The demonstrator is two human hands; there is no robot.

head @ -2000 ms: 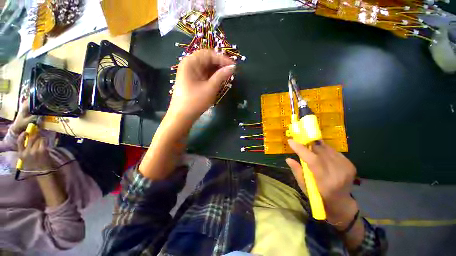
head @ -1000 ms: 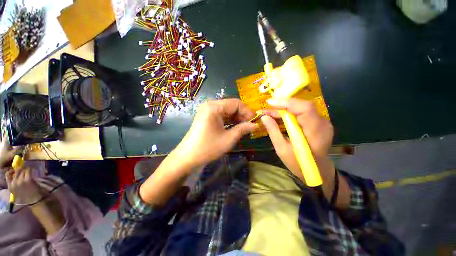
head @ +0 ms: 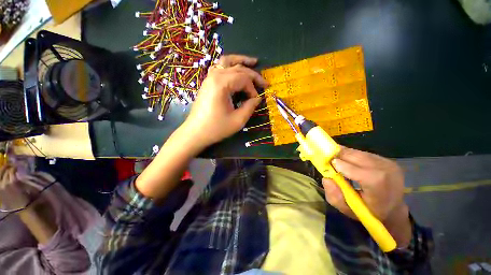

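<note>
The amber circuit board panel (head: 323, 86) lies on the dark green benchtop. My right hand (head: 371, 185) is closed on the yellow soldering iron (head: 320, 147); its silver tip is at the panel's upper left edge. My left hand (head: 229, 99) pinches a connector lead (head: 262, 94) at that same edge, close to the tip; its plug is hidden by my fingers. Connector leads with white plugs (head: 258, 142) stick out from the left edge below my fingers. A pile of loose leads (head: 175, 51) lies beyond my left hand.
Black fume fans (head: 70, 80) stand at the left on a light board. An amber sheet (head: 67, 7) lies at the top left. Another person's hand and pink sleeve (head: 46, 215) are at the lower left. A whitish object (head: 478, 9) is at the top right corner.
My hands have moved apart from over the panel. The iron's tip has come down to the panel's left edge, and my left hand has brought the lead there. The view has shifted.
</note>
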